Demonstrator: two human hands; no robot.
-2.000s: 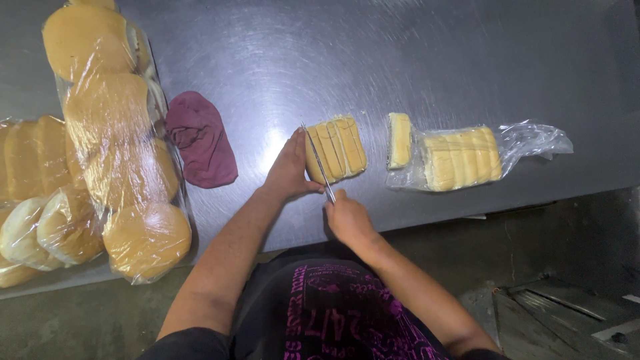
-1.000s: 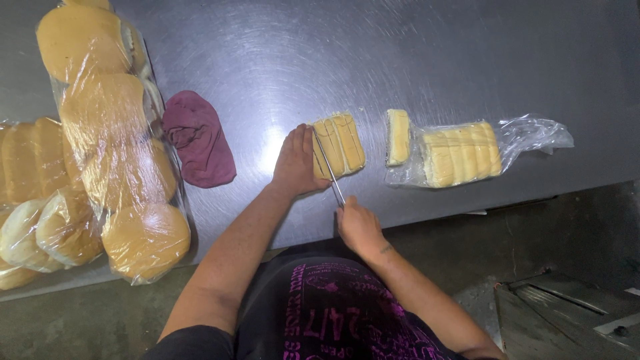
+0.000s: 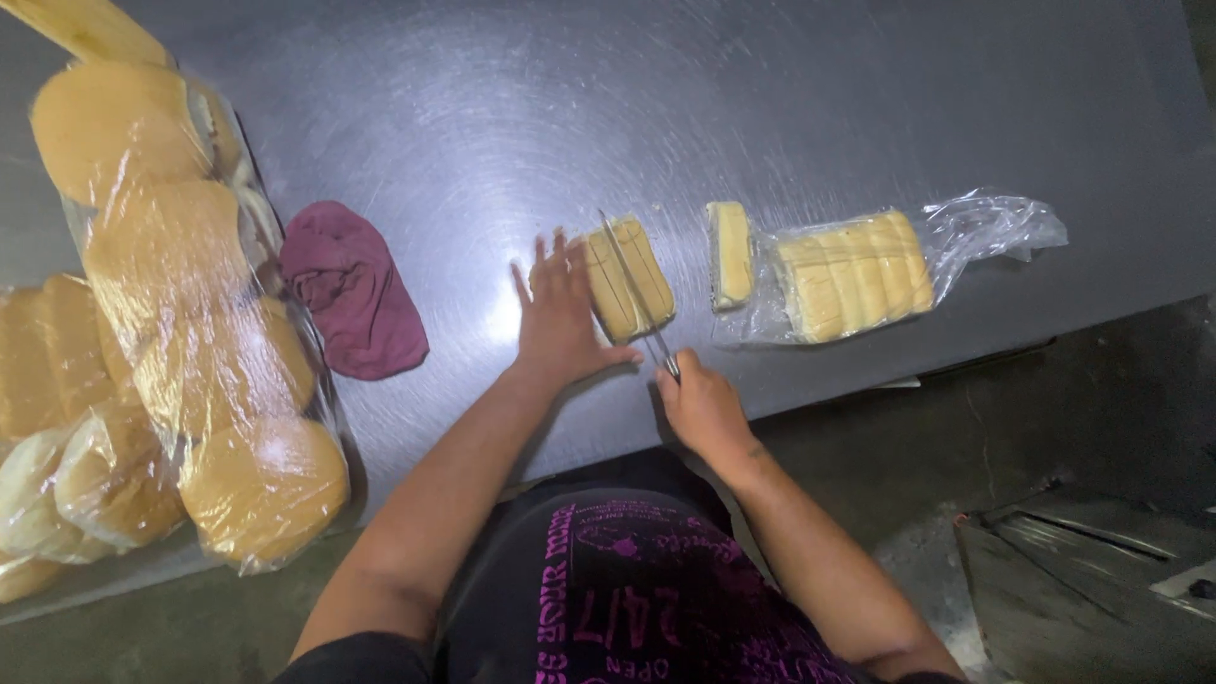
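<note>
My right hand (image 3: 705, 404) grips the handle of a knife (image 3: 629, 275). The blade lies slantwise over a block of bread (image 3: 617, 309) that shows lengthwise cut lines. Spread over the block's left edge is my left hand (image 3: 562, 328), fingers apart and pressed flat on it, the thumb pointing toward the knife. A single bread piece (image 3: 731, 255) lies to the right of the block, beside the end of an opened clear plastic bag (image 3: 993, 223). Several joined bread rolls (image 3: 855, 275) sit on and partly inside that bag. How deep the blade sits cannot be told.
A maroon cloth (image 3: 353, 290) lies left of my hands on the metal table (image 3: 456, 123). Large round buns in clear plastic (image 3: 161, 209) fill the left side, next to more bagged rolls (image 3: 52, 351). The table's near edge runs just before my body.
The knife has moved rightward over the bread block, from its left side to a line farther right. My right hand has moved right with it. My left hand's fingers are spread wider.
</note>
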